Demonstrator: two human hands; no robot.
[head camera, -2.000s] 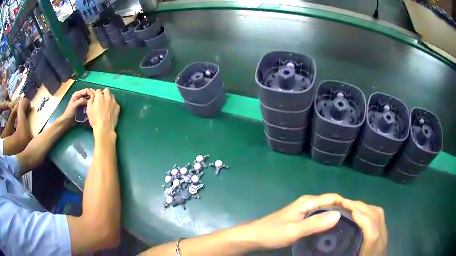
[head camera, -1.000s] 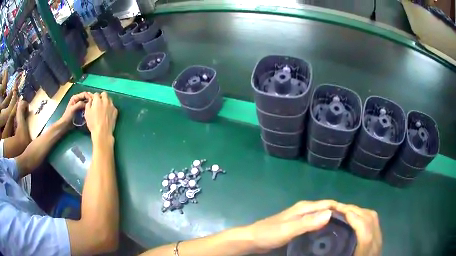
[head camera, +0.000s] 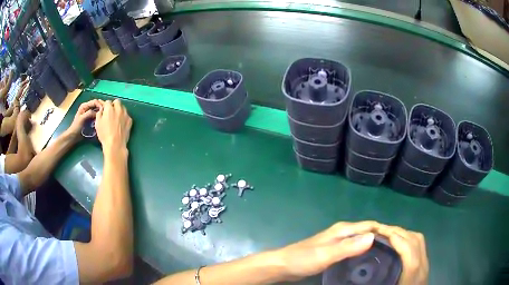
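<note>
A dark grey housing (head camera: 361, 271) is at the lower right, cut off by the bottom edge, with its flatter face and recessed centre showing. My left hand (head camera: 340, 243) lies over its top left side, thumb on the rim. My right hand (head camera: 412, 253) wraps around its right side. Both hands grip the housing; the fingertips behind it are partly hidden. A loose pile of small fittings (head camera: 203, 204) with white discs lies on the green bench to the left of my hands. One fitting (head camera: 241, 186) lies a little apart.
Four housing stacks (head camera: 318, 119) stand in a row beyond my hands. A shorter stack (head camera: 222, 101) stands on the green strip (head camera: 150, 97), with a housing (head camera: 172, 69) beyond it. At left, another person's hands (head camera: 103, 119) hold a dark part. More stacks stand at the far left.
The view has shifted slightly. My hands stay around the housing, with my left thumb a little changed in position on its rim. The stacks and fittings have not visibly changed.
</note>
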